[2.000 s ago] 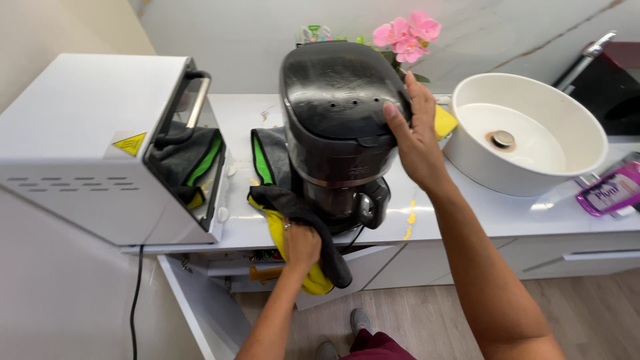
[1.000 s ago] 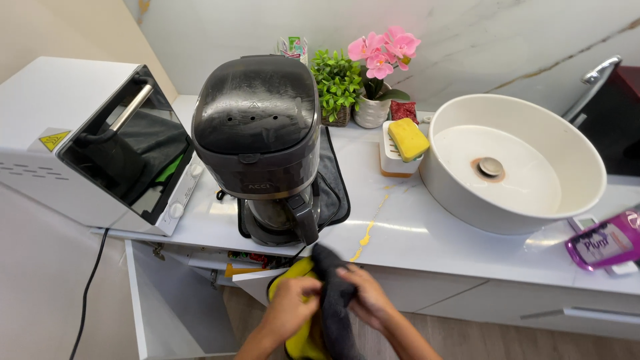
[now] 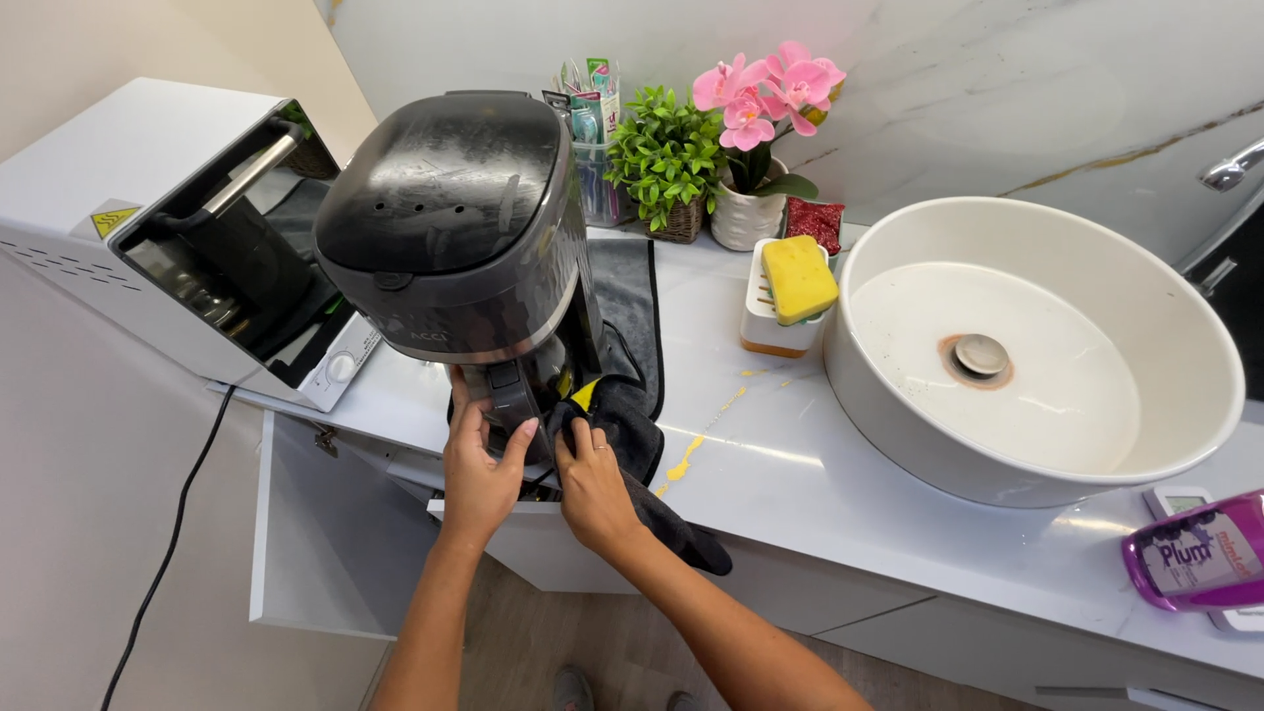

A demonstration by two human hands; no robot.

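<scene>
A black drip coffee maker (image 3: 444,207) stands near the counter's front edge, partly on a dark grey cloth mat (image 3: 632,296). My left hand (image 3: 484,464) is curved around the lower front of its glass carafe, thumb beside the black carafe handle (image 3: 515,400). In my right hand (image 3: 597,479) is a bunched dark grey and yellow microfiber cloth (image 3: 632,430), pressed at the right of the handle. The cloth's lower end hangs over the counter edge. The fingertips of my left hand are partly hidden behind the handle.
Left stands a white toaster oven (image 3: 148,168), above an open cabinet door (image 3: 326,533). Behind are a green potted plant (image 3: 671,158) and pink orchids (image 3: 765,94). To the right are a yellow sponge (image 3: 800,279) on a holder, a round white basin (image 3: 1037,336) and a purple bottle (image 3: 1195,553).
Both hands have moved from in front of the counter up to the carafe. A second ago they held the cloth together below it; now only my right hand holds it.
</scene>
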